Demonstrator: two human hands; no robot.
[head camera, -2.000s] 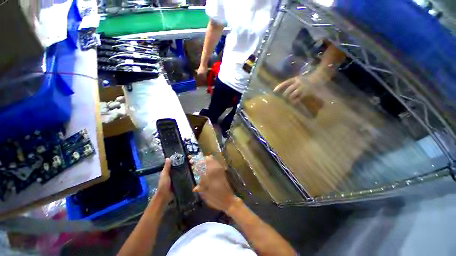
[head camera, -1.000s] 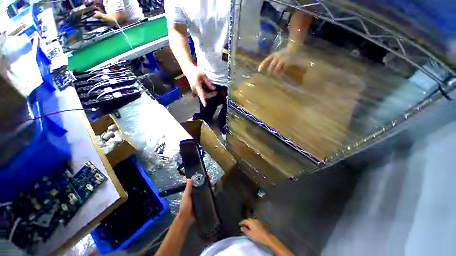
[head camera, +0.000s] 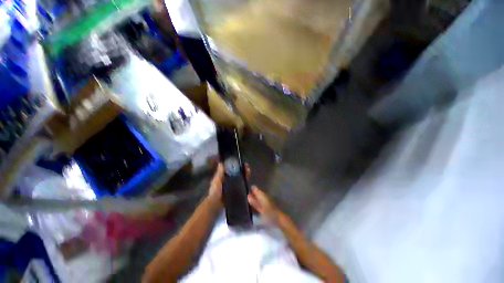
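Observation:
The frame is blurred. A long black device housing (head camera: 236, 205) with a round grey centre points away from me, in front of my white clothing. My left hand (head camera: 217, 187) is closed around its middle from the left, with fingertips showing at the right edge. My right hand (head camera: 262, 202) is at the housing's lower right edge with bent fingers. Whether it grips the housing or only lies against it is not clear. Any side handle cannot be made out.
Bubble-wrap-covered bench (head camera: 145, 91) with small dark parts, ahead left. Blue bin (head camera: 148, 176) with black contents and a cardboard box (head camera: 62, 131) to its left. Open carton (head camera: 221, 110) beyond the housing. Film-wrapped rack (head camera: 287, 91) ahead right. Part of a person at the top. Pale surface at right.
The view has swung right and down. The housing is nearer the middle and more upright in view. My right hand, apart from the housing one second ago, has come to its right edge.

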